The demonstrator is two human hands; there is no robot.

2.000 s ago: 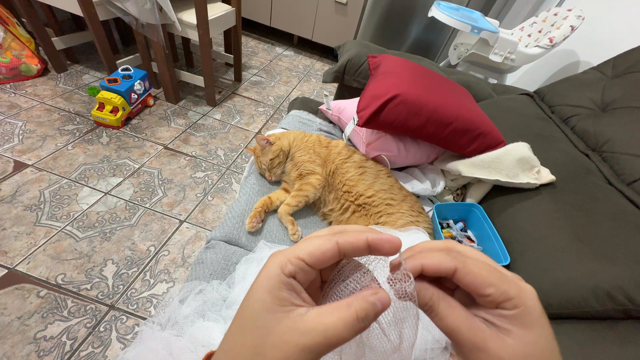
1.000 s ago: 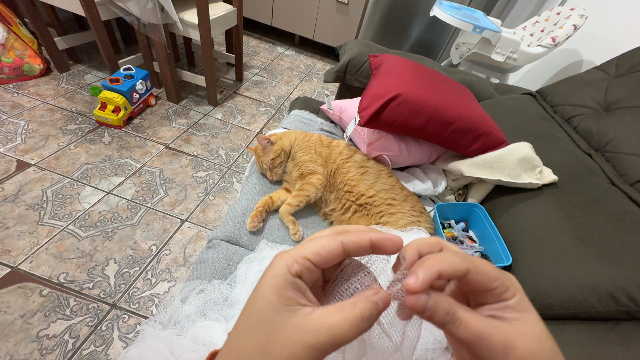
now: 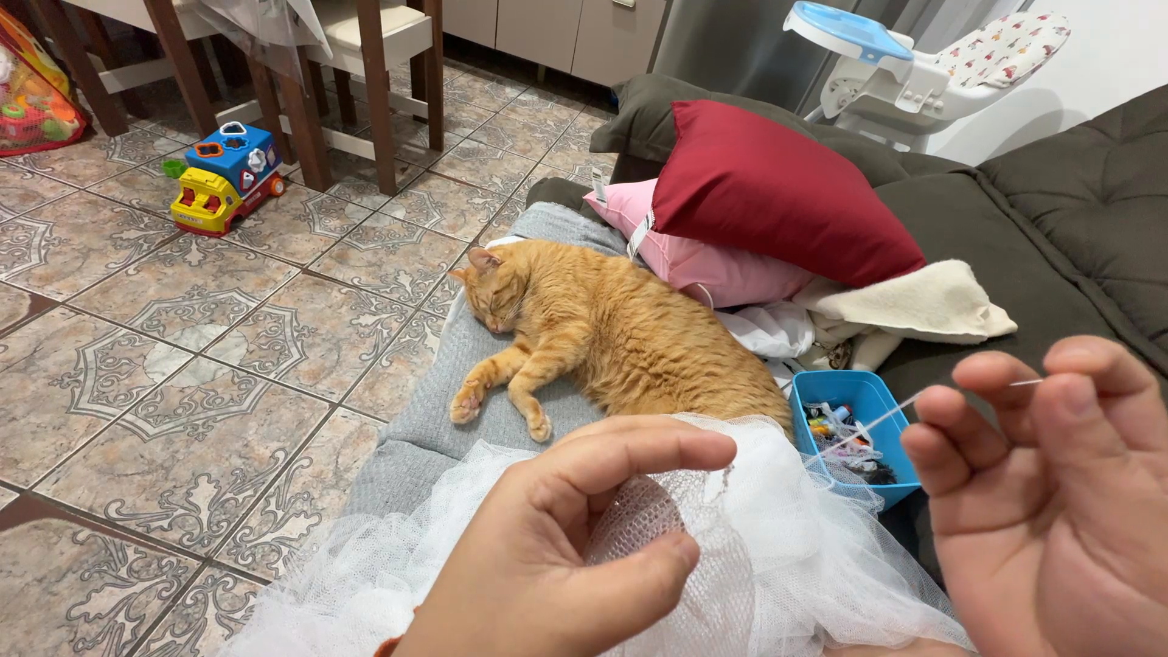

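Observation:
White tulle fabric [image 3: 794, 511] lies across the lap. My left hand [image 3: 584, 538] holds a gathered fold of white netting [image 3: 639, 520] between curved fingers and thumb. Off to the right, my right hand [image 3: 1058, 456] is raised, thumb and index finger pinched on a thin sewing needle [image 3: 1026, 382]. A white thread [image 3: 876, 422] runs from around the right fingers down toward the tulle; its far end cannot be made out.
An orange cat [image 3: 620, 338] lies on a grey cloth just beyond the hands. A blue plastic box [image 3: 899, 411] with sewing supplies sits at its right. Behind are a red pillow [image 3: 785, 192] and a pink pillow [image 3: 703, 265]. A toy truck [image 3: 228, 178] stands on the tiled floor.
My right hand has moved away from the netting to the right, drawing the thread out. My left hand stays at the netting.

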